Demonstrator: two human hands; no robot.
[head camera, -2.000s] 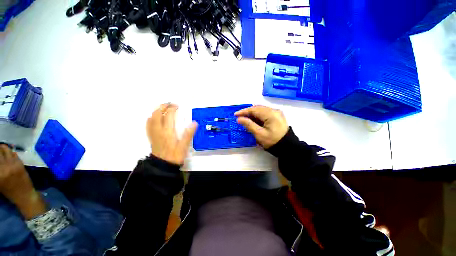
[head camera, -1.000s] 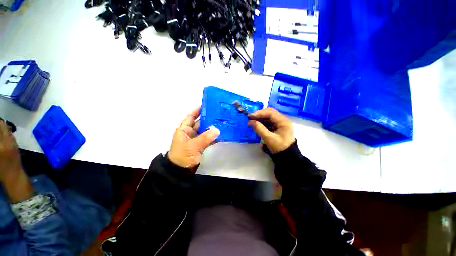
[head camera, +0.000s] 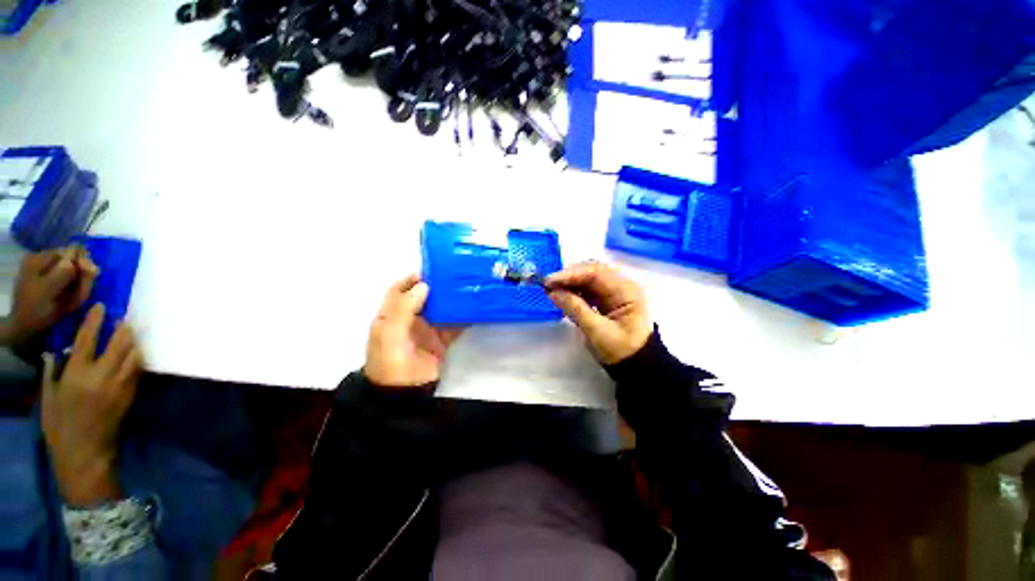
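A blue blister tray (head camera: 460, 284) is tilted a little above the white tabletop in front of me. My left hand (head camera: 406, 338) grips its left and lower edge. My right hand (head camera: 604, 309) pinches a dark cable end with a silver connector (head camera: 507, 274), held over the tray's middle near the textured patch. Whether the connector touches the tray, I cannot tell. The rest of the cable is hidden.
A black cable pile (head camera: 397, 51) lies at the far side. Flat printed cards (head camera: 653, 136), a single blue tray (head camera: 670, 218) and a large nested tray stack (head camera: 834, 244) are on the right. A neighbour's hands (head camera: 91, 392) work on a blue tray (head camera: 114, 263) beside packed boxes (head camera: 51, 204).
My left hand has taken hold of the tray, and my right hand now holds a cable end over it. The tray has tipped flatter since a second ago. The neighbour's hands have moved onto their tray.
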